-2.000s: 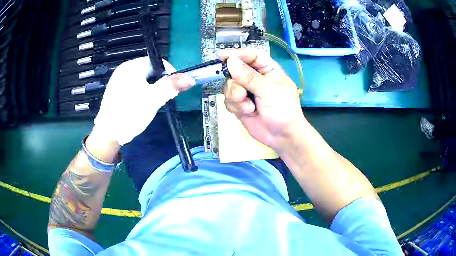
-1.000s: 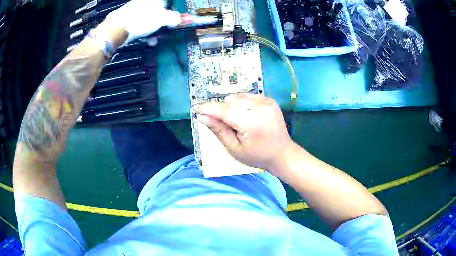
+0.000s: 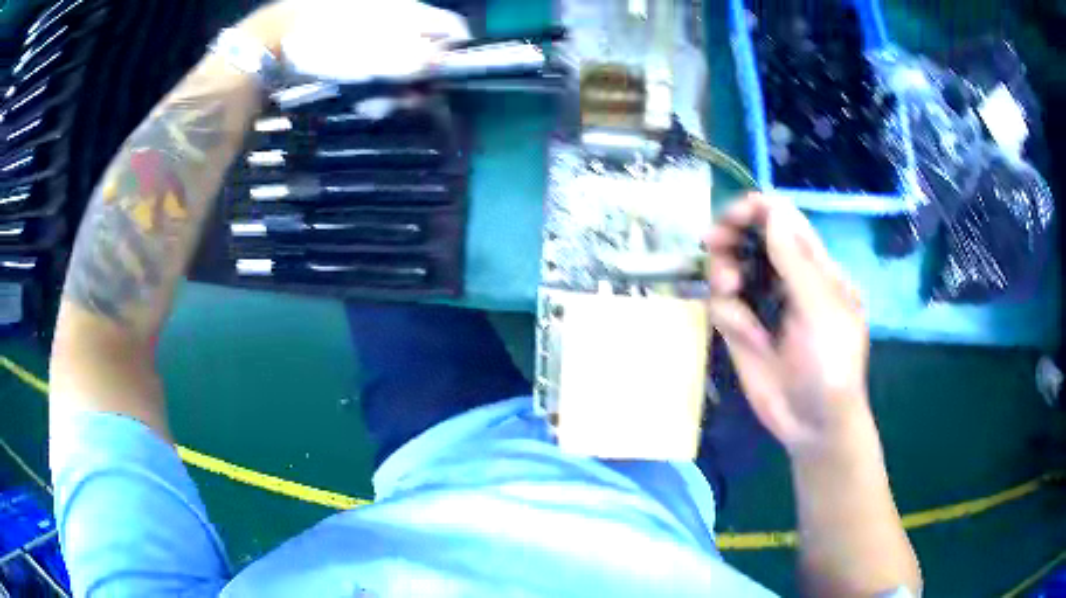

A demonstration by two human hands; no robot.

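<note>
My gloved left hand (image 3: 368, 44) is over the parts tray (image 3: 456, 251) at the upper left, partly blurred. It holds a tubular unit (image 3: 497, 58) whose silver end points right, toward the assembly fixture (image 3: 614, 204). The unit's far end is hidden by the glove or cut off. My bare right hand (image 3: 807, 333) is right of the fixture, fingers curled around small dark pieces (image 3: 760, 275), blurred. The brass-coloured clamp (image 3: 611, 96) sits on the fixture with no unit visible in it. The cream cover plate (image 3: 631, 374) is at the fixture's near end.
The blue parts bin (image 3: 824, 199) with small black pieces is at the upper right, with clear plastic bags (image 3: 988, 222) beside it. An air hose (image 3: 722, 161) curves from the fixture. More units lie in rows in the tray, and more trays (image 3: 41, 152) are at the far left.
My left hand has drawn the unit left, away from the fixture clamp and over the tray. My right hand has moved right, off the fixture's near end. The whole view has shifted.
</note>
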